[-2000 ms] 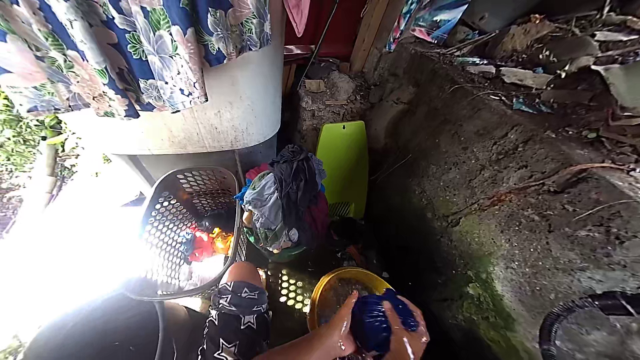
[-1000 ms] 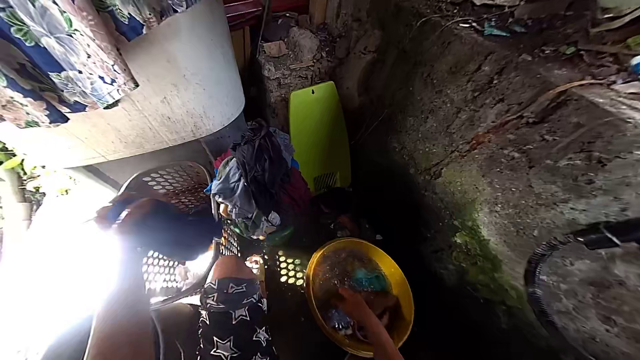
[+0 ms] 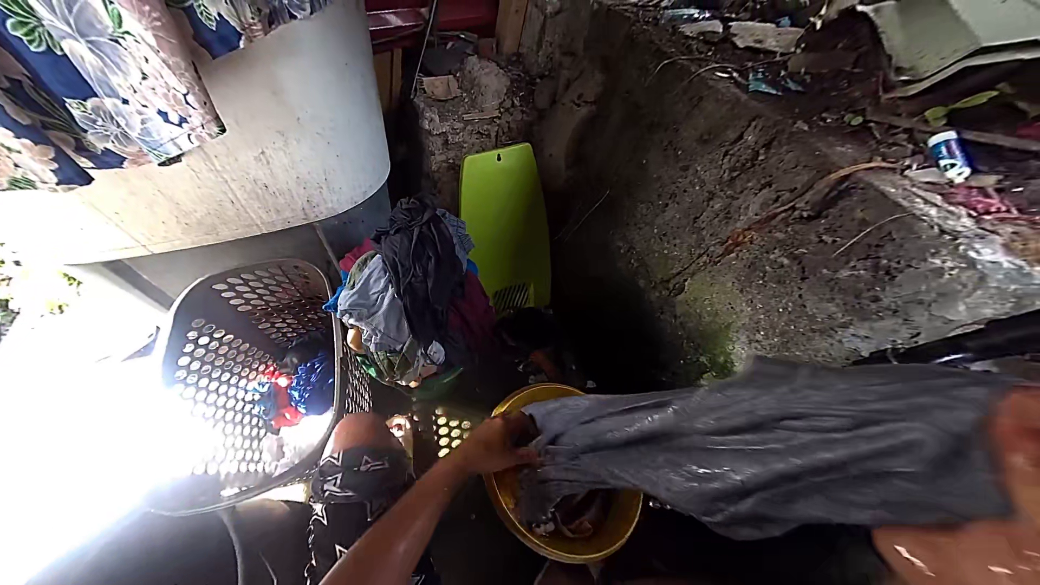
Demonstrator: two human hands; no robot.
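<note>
A wet grey cloth (image 3: 756, 443) is stretched between my hands. My left hand (image 3: 500, 443) grips its left end over the rim of a yellow basin (image 3: 605, 551). At the right edge of the view, my right hand (image 3: 1016, 463) holds the other end, blurred and partly out of frame. More wet laundry (image 3: 581, 513) lies in the basin below the cloth. To the left, a perforated laundry basket (image 3: 215, 357) contains a shiny blue cloth (image 3: 313, 383) and red and white pieces. A heap of dark and grey clothes (image 3: 410, 284) stands beside the basket.
A lime-green plastic washboard (image 3: 505, 219) leans upright behind the clothes heap. A rough earth and concrete bank (image 3: 780, 219) rises on the right, with litter and a small blue-and-white container (image 3: 949, 156) on top. A large pale tub (image 3: 284, 130) with floral fabric (image 3: 114, 81) over it is at upper left.
The blue cloth, in my hands over the basin two seconds ago, now lies in the laundry basket. My left hand has come back from the basket side, and both hands now hold the grey cloth.
</note>
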